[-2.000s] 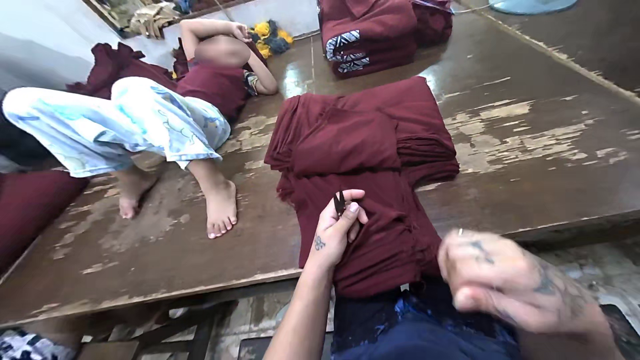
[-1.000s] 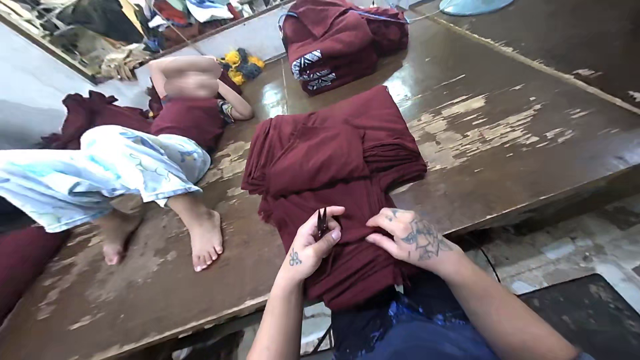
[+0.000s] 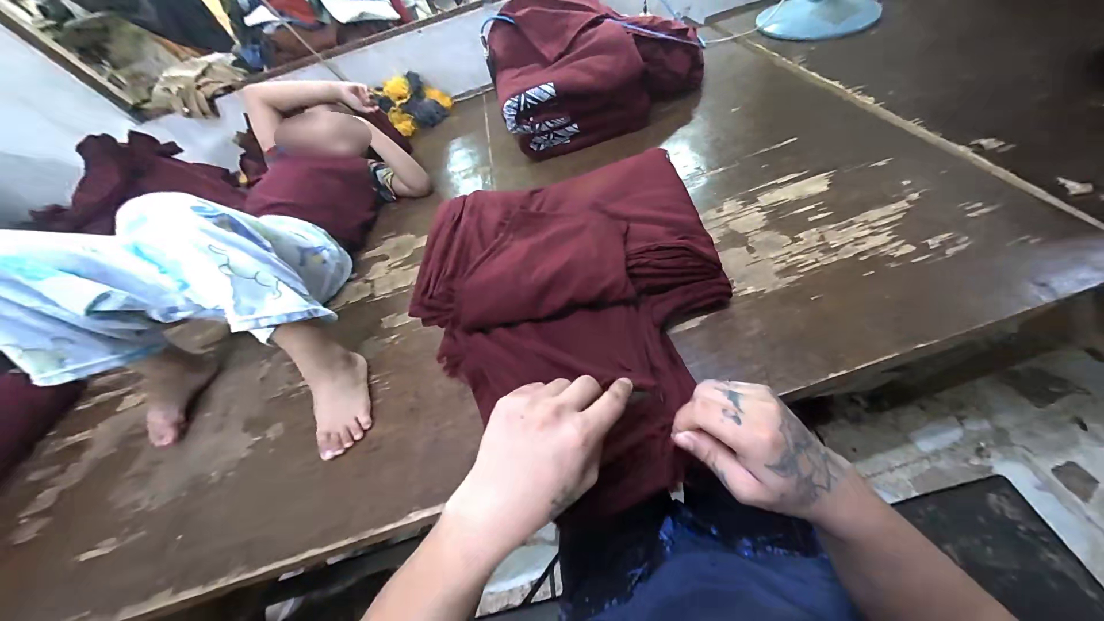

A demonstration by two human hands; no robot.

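A stack of folded maroon cloth garments (image 3: 552,259) lies on the worn wooden platform, its lower part hanging over the edge toward my lap. My left hand (image 3: 552,440) is on the lower cloth with its fingers curled; its palm side is hidden, so whether the small dark snips are still in it cannot be seen. My right hand (image 3: 750,440), tattooed on the back, pinches the right edge of the same cloth between thumb and fingers. A short stretch of maroon cloth lies between the two hands.
A person (image 3: 310,190) lies on the wooden platform (image 3: 828,319) at the left, bare feet near the stack. Behind the stack sits a tied maroon bundle (image 3: 578,78) with patterned patches. Yellow and grey yarn (image 3: 414,99) and a light-blue round base (image 3: 819,15) are farther back.
My left hand has turned over, back now upward; the dark snips seen in it earlier are out of sight. My right hand has come in from the right onto the cloth's edge.
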